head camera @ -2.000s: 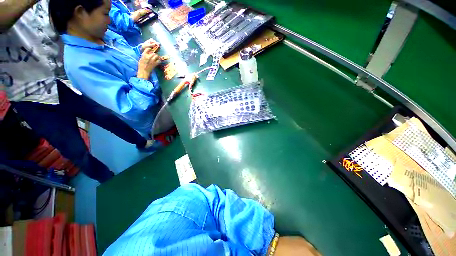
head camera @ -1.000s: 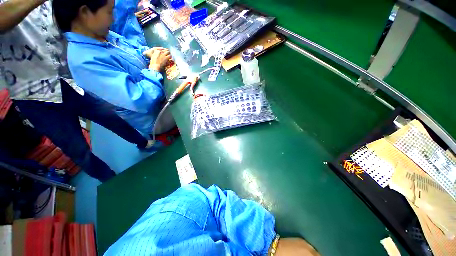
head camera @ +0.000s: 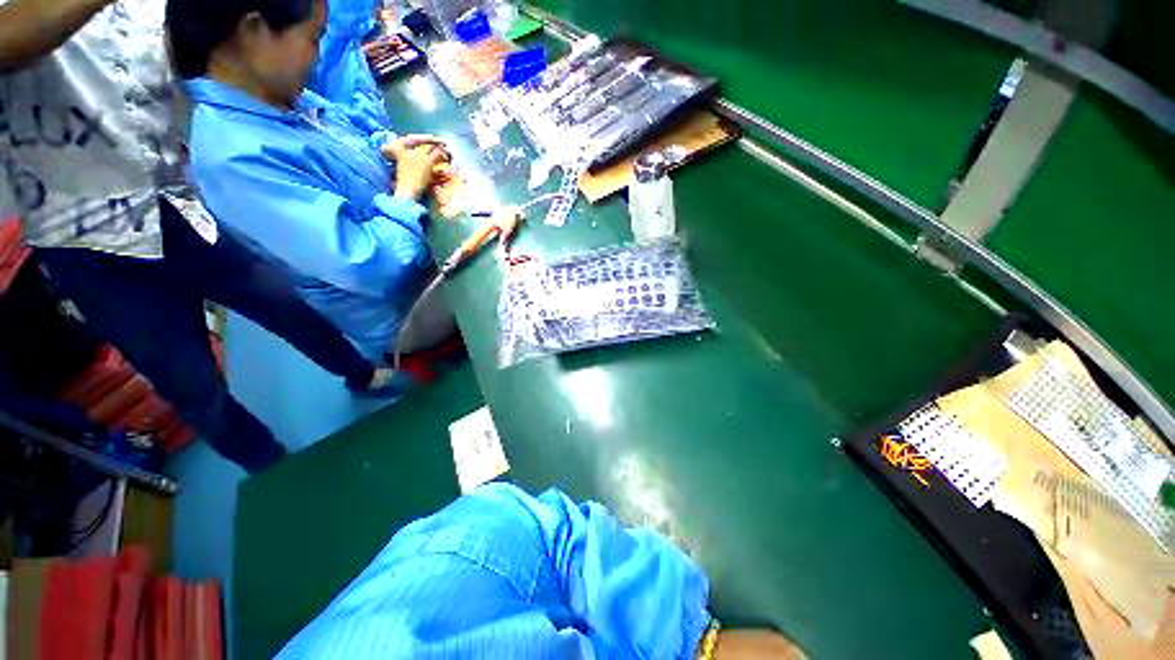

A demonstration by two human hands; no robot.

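Observation:
A blue sleeve with a yellow band and a bit of bare wrist lies at the bottom edge; the hand beyond it is cut off, and my other hand is out of the picture. Nearest on the green bench (head camera: 773,516) is a clear plastic parts bag (head camera: 606,299) with rows of small dark pieces, lying flat. A whitish bottle (head camera: 653,206) stands just behind it. A black tray (head camera: 954,516) at the right holds tan papers (head camera: 1031,451), white dotted label sheets (head camera: 951,451) and small orange bits.
An orange-handled tool with a cable (head camera: 483,236) lies left of the bag. A seated worker in a blue smock (head camera: 296,194) and a standing person (head camera: 90,155) are at the left. A side stand (head camera: 348,516) bears a white label. Red trays (head camera: 129,612) are stacked lower left.
The view has shifted slightly, so the bench items sit a little lower. The neighbour's hands have come down and together. The bag, bottle and black tray stay in place on the bench.

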